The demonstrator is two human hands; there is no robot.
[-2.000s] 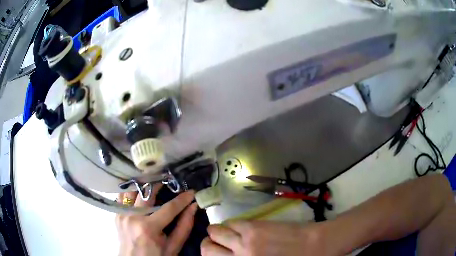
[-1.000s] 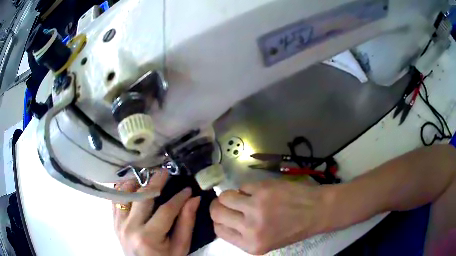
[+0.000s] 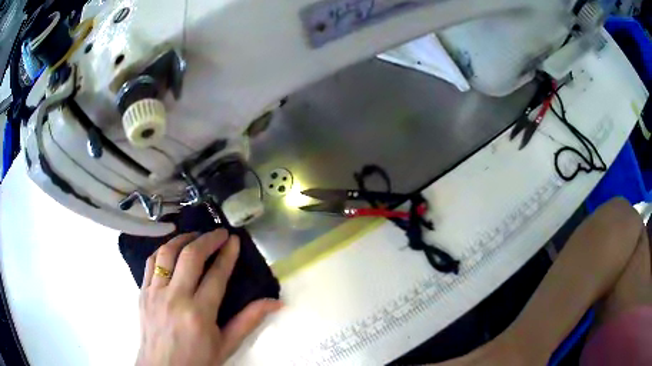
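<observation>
A black cloth piece (image 3: 254, 275) lies on the white table, its upper part under the sewing machine head (image 3: 227, 179). A small silvery line, perhaps a zipper, shows near the presser foot area. The needle point is hidden. My left hand (image 3: 189, 286), with a ring, lies spread on the cloth, fingertips just below the machine head and thumb at the cloth's lower right edge. My right forearm (image 3: 572, 286) shows at the lower right; the hand itself is out of the picture.
Red-handled snips (image 3: 372, 207) with black cord lie right of the needle area, blades towards the light. Second snips (image 3: 536, 114) lie far right. Yellow tape (image 3: 329, 246) and a printed ruler (image 3: 407, 304) run along the bed's front. White scrap (image 3: 432, 61) lies under the arm.
My right hand has left the cloth by the needle and gone out of the picture. My left hand has spread flatter over the cloth, and more cloth shows. The view has shifted.
</observation>
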